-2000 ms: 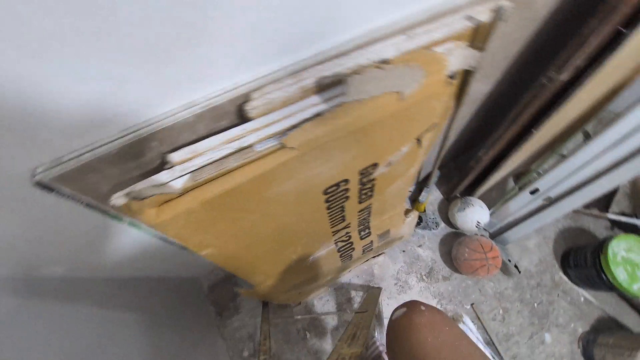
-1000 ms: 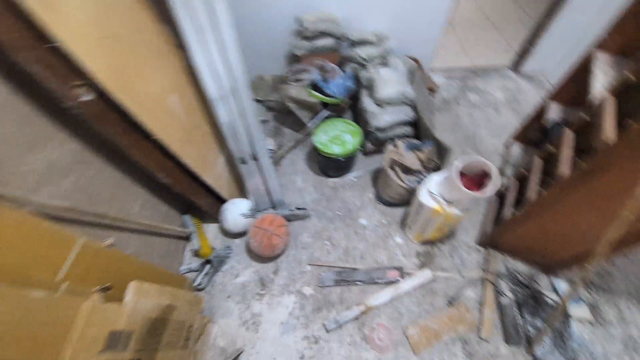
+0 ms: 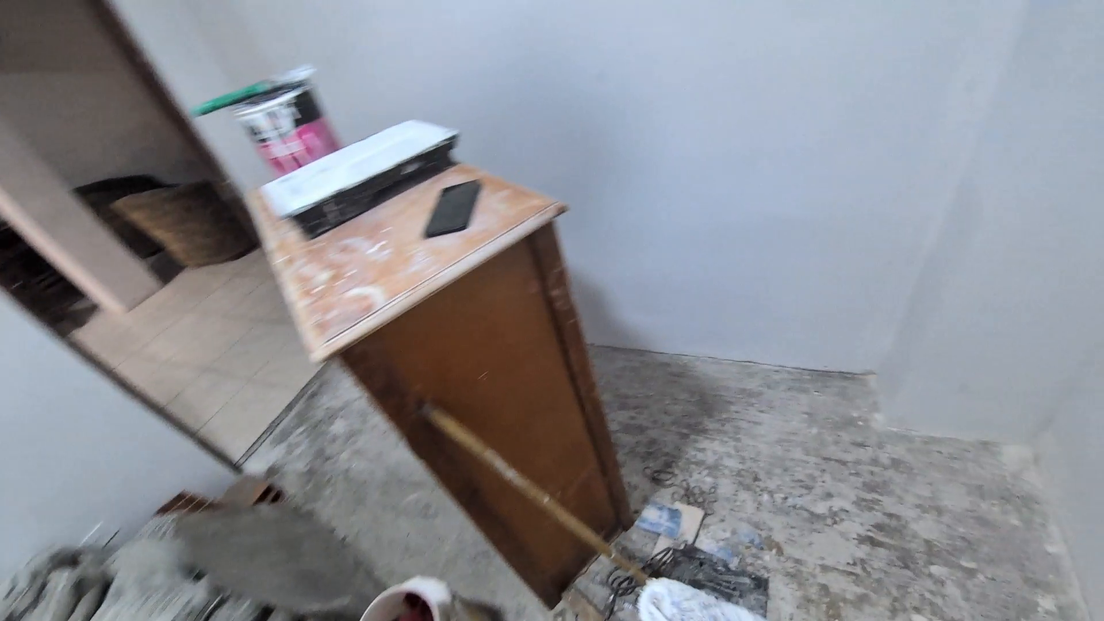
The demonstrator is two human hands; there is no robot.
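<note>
Neither my left hand nor my right hand shows in the head view. A wooden cabinet (image 3: 483, 414) stands tilted in the view, its top smeared with white. On that top lie a dark phone (image 3: 453, 209) and a black tray with a white-coated inside (image 3: 362, 168). Behind the tray is a paint can with a pink and white label (image 3: 297, 142), a green-handled tool (image 3: 231, 99) across it. A long stick (image 3: 526, 487) leans against the cabinet's side, a white fluffy roller (image 3: 690, 601) at its lower end.
At the bottom left lie grey sacks (image 3: 129, 569); beside them is the white rim of a bucket (image 3: 405, 595). A doorway at the left opens onto floor tiles (image 3: 216, 345) and a woven basket (image 3: 185, 220). Wire and scraps (image 3: 681, 526) lie on the stained concrete floor.
The view has swung from a leaning board, over balls, buckets and tools on the floor, to the cabinet and the wall corner.
</note>
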